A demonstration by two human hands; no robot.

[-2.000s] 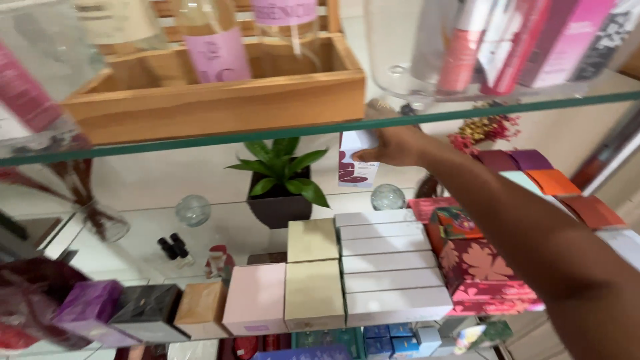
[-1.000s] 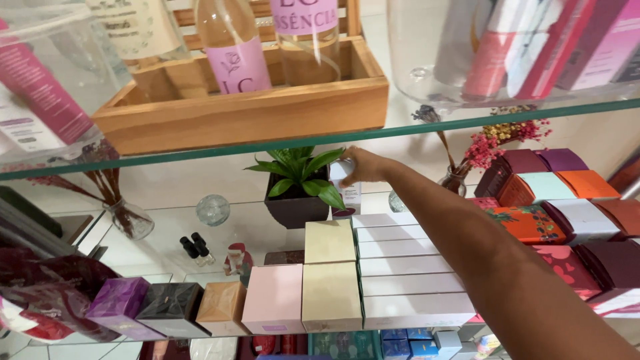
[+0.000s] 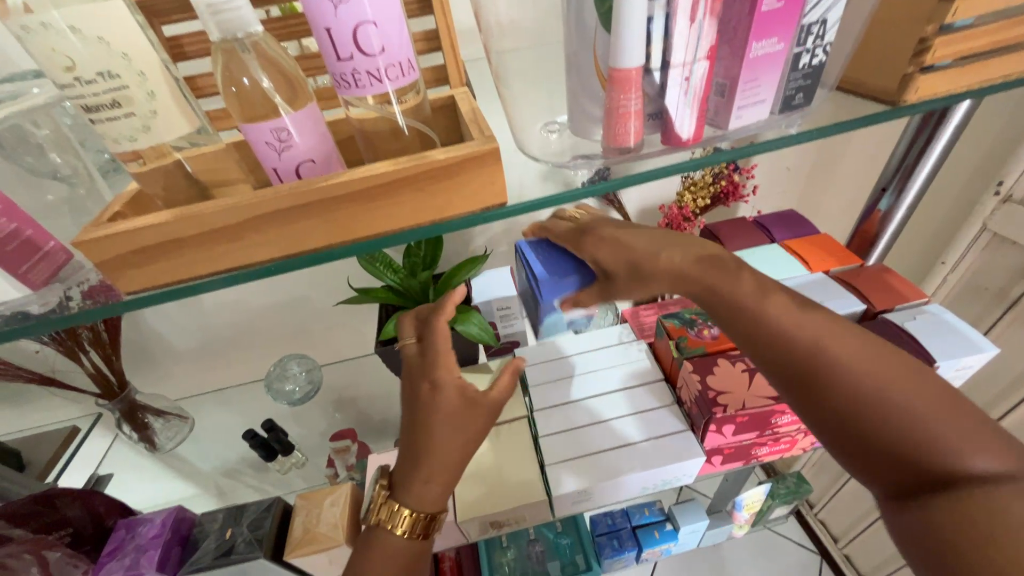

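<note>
My right hand [image 3: 612, 252] grips a blue box [image 3: 552, 276] at the back of the glass shelf, just under the upper shelf's edge. My left hand [image 3: 448, 376], with a gold watch on its wrist, is raised with thumb and fingers apart, over cream boxes [image 3: 500, 472] and in front of a potted green plant [image 3: 420, 284]. It holds nothing. Between the plant and the blue box stands a white box with a dark pattern [image 3: 498, 304]. A stack of white boxes [image 3: 612, 416] lies in front of the blue box. A glass ball behind it is partly hidden.
The upper glass shelf [image 3: 528, 210] holds a wooden crate [image 3: 320, 208] of bottles and a clear container of cosmetics. Floral boxes [image 3: 732, 388] stand at the right. A glass ball [image 3: 293, 380], small vials [image 3: 276, 448] and a glass vase [image 3: 148, 418] stand to the left.
The right hand now has a blue box in it; earlier it was at the white box beside the plant. My left hand has come into view.
</note>
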